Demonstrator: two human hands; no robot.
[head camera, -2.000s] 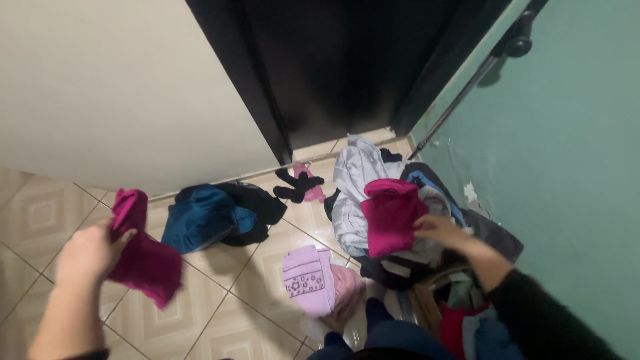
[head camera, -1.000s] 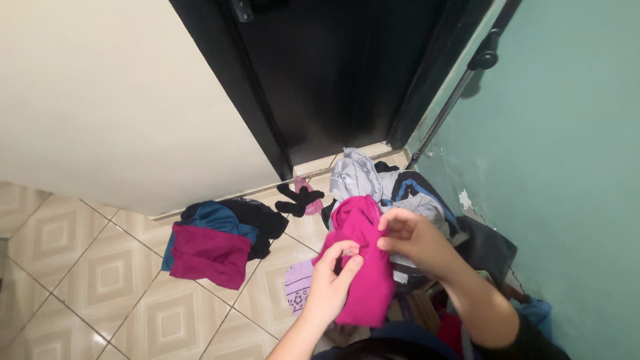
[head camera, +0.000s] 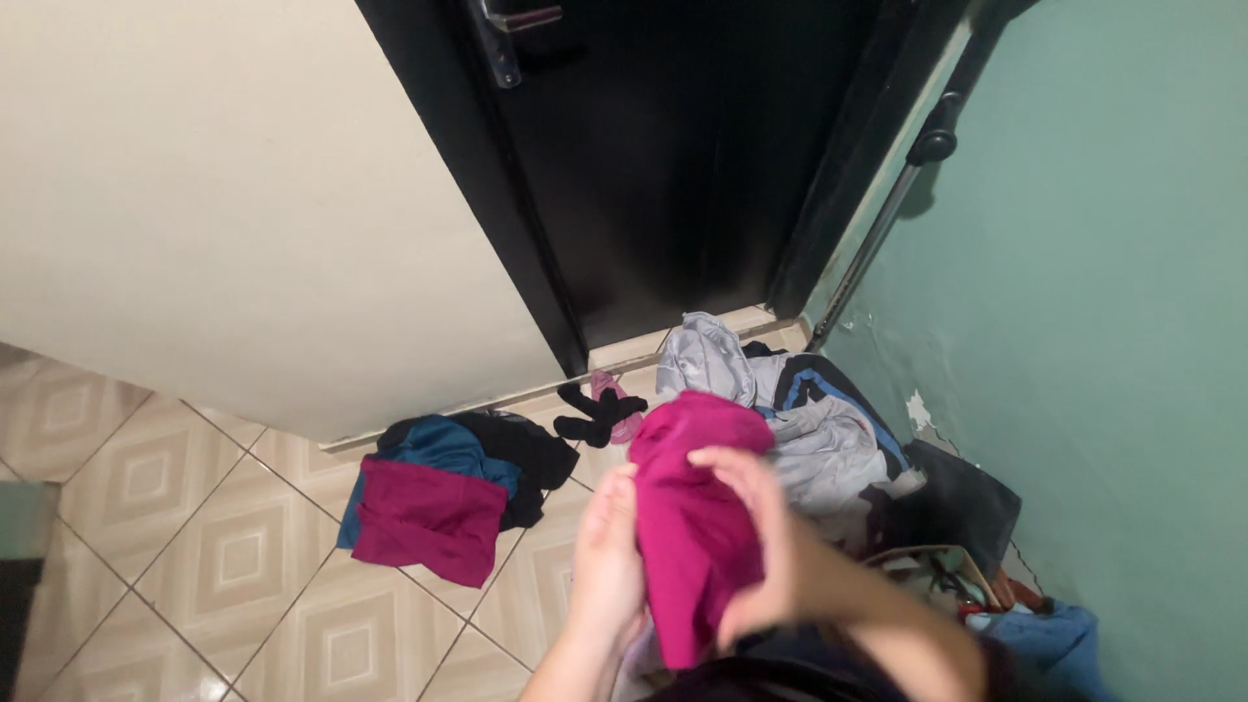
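Note:
A bright magenta cloth garment (head camera: 697, 526) hangs between my two hands at the lower middle. My left hand (head camera: 612, 556) grips its left edge, thumb near the top. My right hand (head camera: 756, 536) is spread along its right side with the fingers apart and blurred; whether it pinches the cloth is unclear. On the floor to the left, a darker magenta garment (head camera: 429, 517) lies on a teal garment (head camera: 444, 447), beside black clothing (head camera: 531, 453). Behind the held garment is a pile of light grey clothes (head camera: 829, 448).
Black socks (head camera: 597, 414) and a pink item (head camera: 624, 400) lie by the threshold of a black door (head camera: 673, 166). A metal pole (head camera: 873, 239) leans against the green wall. A dark bag-like item (head camera: 960, 497) and blue cloth (head camera: 1048, 639) are at the lower right.
The darker magenta garment, held by my left hand two seconds ago, now lies on the teal one. My left hand has moved right to the bright magenta garment. The view has shifted.

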